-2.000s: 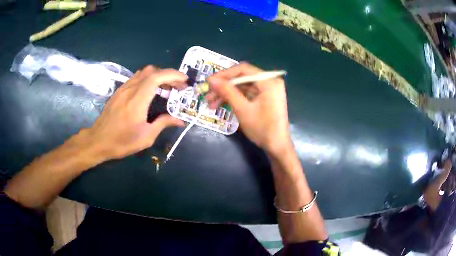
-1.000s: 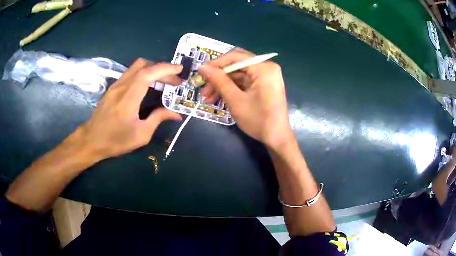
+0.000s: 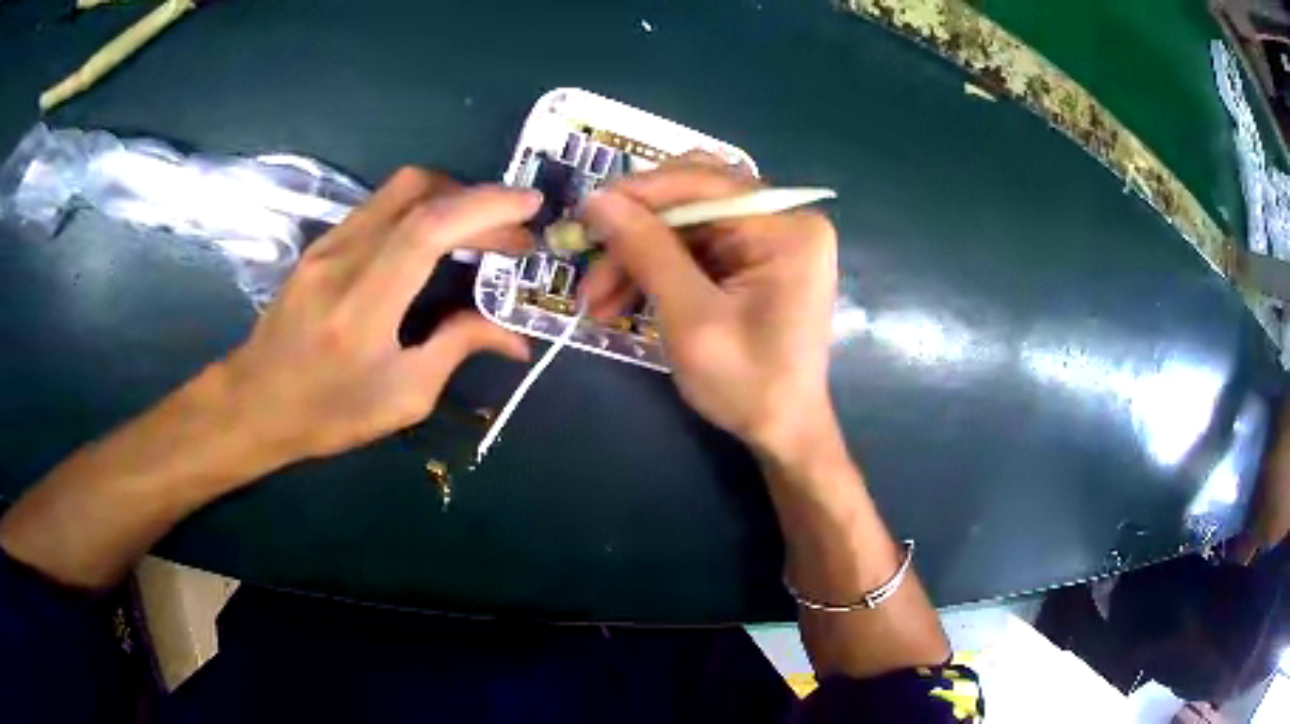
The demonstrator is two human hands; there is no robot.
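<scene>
The white power strip housing lies open on the bench, full of small parts and brass strips. My right hand covers its right side and holds a slim off-white stick, whose yellowish end points into the housing's middle. My left hand is at the housing's left side, index fingertip near the black block and thumb near the lower left edge, fingers apart. A white wire runs out over the lower edge onto the bench. Whether my left fingers grip anything is unclear.
Bagged white cord lies left of the housing. Loose brass pieces lie below it. A pale yellow tool handle is at the upper left. The worn belt rail curves along the upper right of the green bench.
The view has shifted slightly. The stick lies a little flatter than a second ago. Both hands remain at the housing.
</scene>
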